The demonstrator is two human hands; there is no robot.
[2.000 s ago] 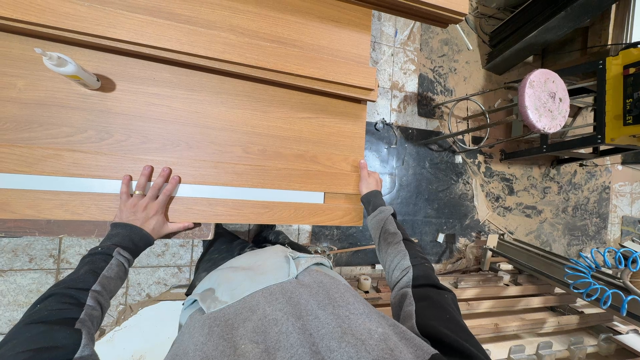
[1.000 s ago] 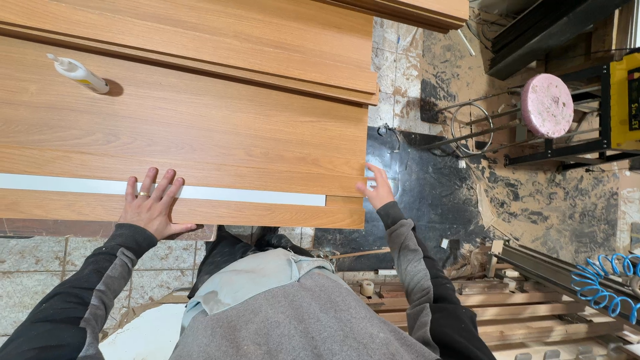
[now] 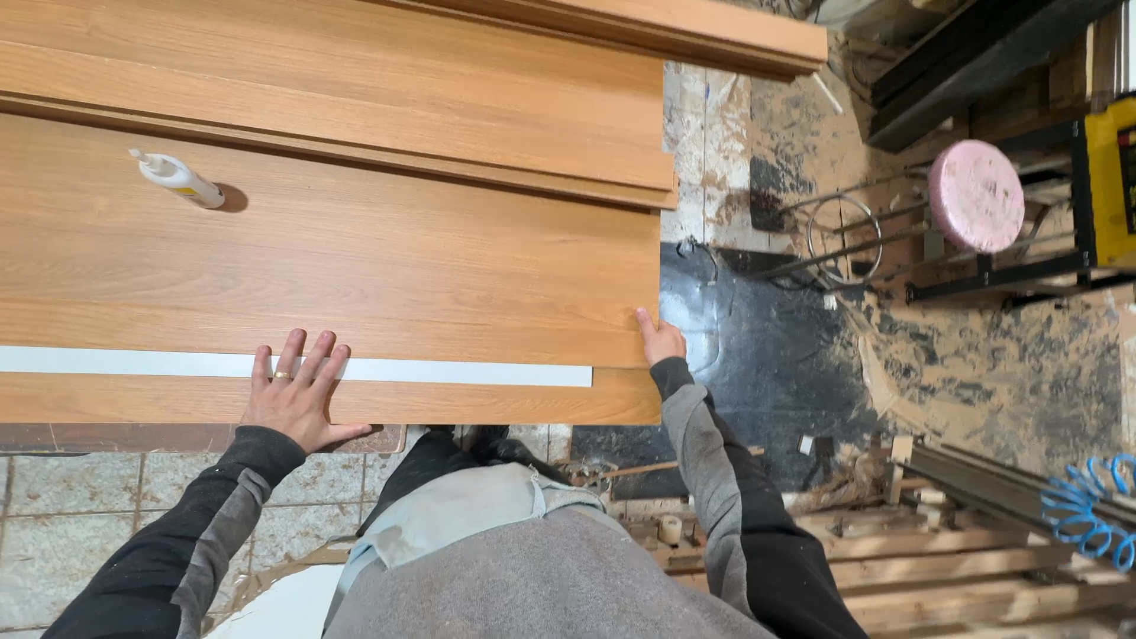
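Observation:
A wood-grain panel [image 3: 399, 266] spans the view from the left, with a narrow wood-grain strip [image 3: 626, 397] along its near edge. A flat white strip [image 3: 479, 371] lies lengthwise beside the seam. My left hand [image 3: 297, 390], a ring on one finger, presses flat with spread fingers across the white strip and the near edge. At the right end, my right hand [image 3: 661, 339] grips the panel's edge, thumb on top; its other fingers are hidden. A white squeeze bottle [image 3: 180, 179] with a nozzle is on the panel at the upper left.
More wood-grain boards [image 3: 532, 151] lie stacked beyond the panel. To the right are a round pink seat [image 3: 976, 196], a black metal frame, and a yellow machine [image 3: 1114, 182]. A blue coiled hose [image 3: 1092, 515] and timber slats [image 3: 958, 568] occupy the lower right. Dust covers the floor.
One second ago my right hand was slightly off the panel's end with fingers apart; now it is back on the edge. My left hand has stayed flat on the white strip.

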